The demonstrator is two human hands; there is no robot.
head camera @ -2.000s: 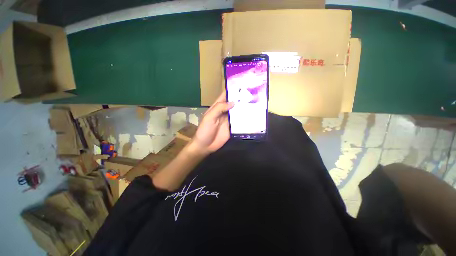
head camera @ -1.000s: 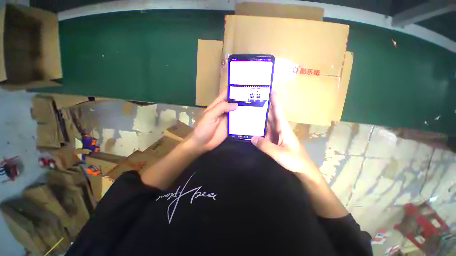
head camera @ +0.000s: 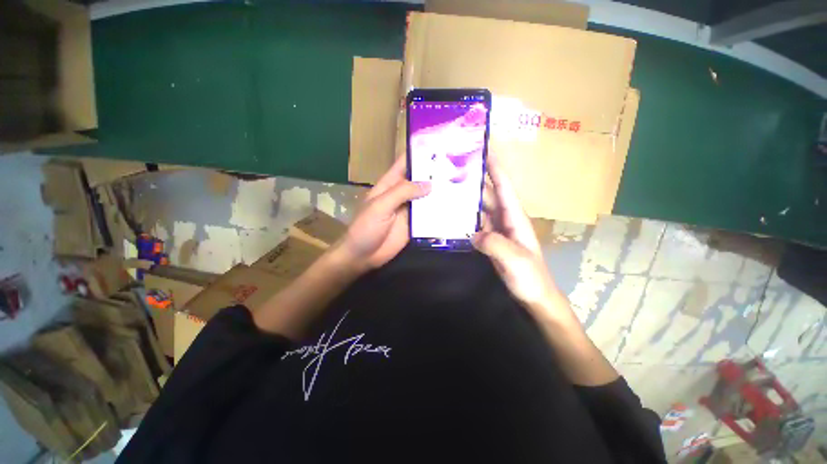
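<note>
A black smartphone [head camera: 447, 172] with a lit screen, purple at the top and white below, is held upright in front of me. My left hand [head camera: 381, 222] grips its left edge, with the thumb over the screen. My right hand [head camera: 514, 246] holds its right edge and lower corner, with the thumb at the bottom. Both hands are bare. Behind the phone, a large brown shipping carton [head camera: 567, 82] with red print and shiny tape lies on the green bench [head camera: 218, 91]. The phone hides part of the carton.
An open brown carton [head camera: 77, 72] stands at the far left of the bench. Brown cardboard [head camera: 100, 372] is piled on the floor at left, near orange and blue tape dispensers [head camera: 158, 297]. A red stool [head camera: 753, 399] is on the floor at lower right.
My right hand has come from the lower right onto the phone. The screen went from purple and white to mostly white, then back. The view has shifted, bringing the red stool into sight.
</note>
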